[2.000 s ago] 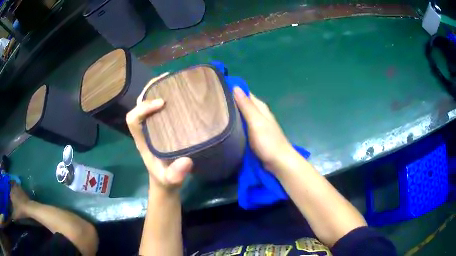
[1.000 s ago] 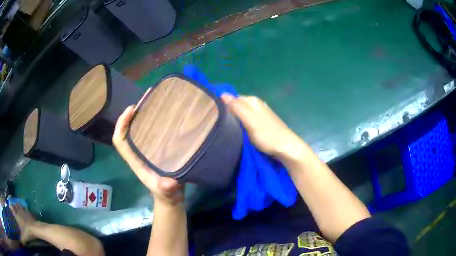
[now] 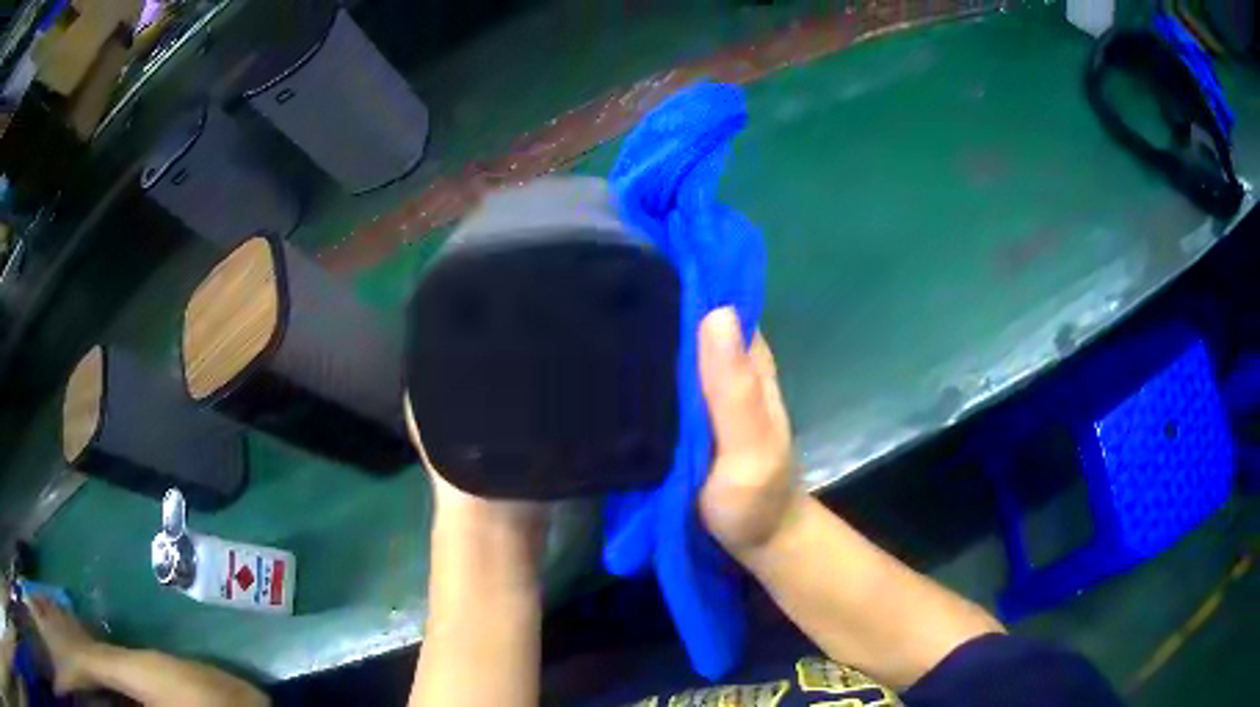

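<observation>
A dark speaker unit (image 3: 546, 366) is held up in front of me with its smooth black base facing me; its wood top does not show. My left hand (image 3: 484, 504) holds it from below and the left, fingers mostly hidden behind it. My right hand (image 3: 746, 435) presses a bright blue cloth (image 3: 719, 263) against the unit's right side. The cloth sticks up above the unit and hangs down below my hand.
Two wood-topped units (image 3: 311, 352) stand at the left, and two grey units (image 3: 339, 104) are beyond the brown strip. A white pump bottle (image 3: 242, 573) is at lower left near another person's arm (image 3: 131, 674). A black cable loop (image 3: 1154, 124) and blue stool (image 3: 1168, 435) are right.
The held unit has been turned over, from its wood top facing me to its black base. The cloth has risen along its right side, and my left fingers have gone out of sight.
</observation>
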